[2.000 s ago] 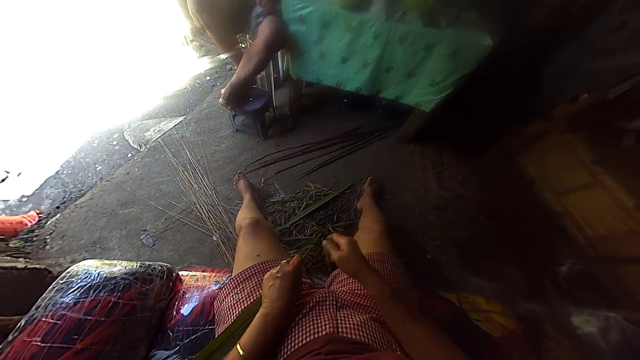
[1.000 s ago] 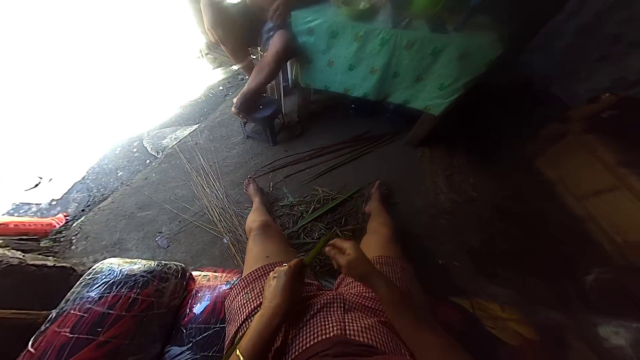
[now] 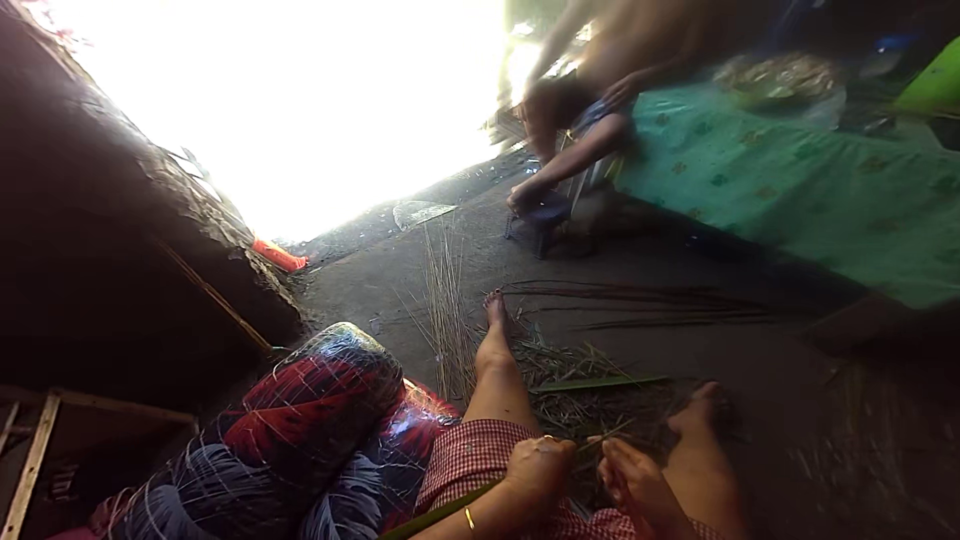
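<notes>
My left hand (image 3: 541, 469), with a ring and a gold-coloured bracelet at the wrist, is closed around a long green leaf strip (image 3: 454, 511) that trails back under the forearm. My right hand (image 3: 630, 476) is just to its right over my lap, fingers bent; a thin end of leaf shows between the two hands, and whether the right fingers pinch it is unclear. Between my legs lies a heap of leaf scraps (image 3: 559, 360), with a broad green leaf strip (image 3: 592, 383) across it. Thin pale sticks (image 3: 448, 315) are on the floor left of my foot.
Plastic-wrapped bundles (image 3: 300, 412) lie at my left. Dark thin stalks (image 3: 645, 292) are spread on the floor ahead. Beyond them, a person (image 3: 570, 150) bends by a small dark stool (image 3: 541, 217), beside a table with a green patterned cloth (image 3: 750, 180). A wooden frame (image 3: 34, 465) is at lower left.
The view has swung to the left. The green strip that stuck up between my hands a second ago now trails beneath my left forearm. The person by the stool has bent lower.
</notes>
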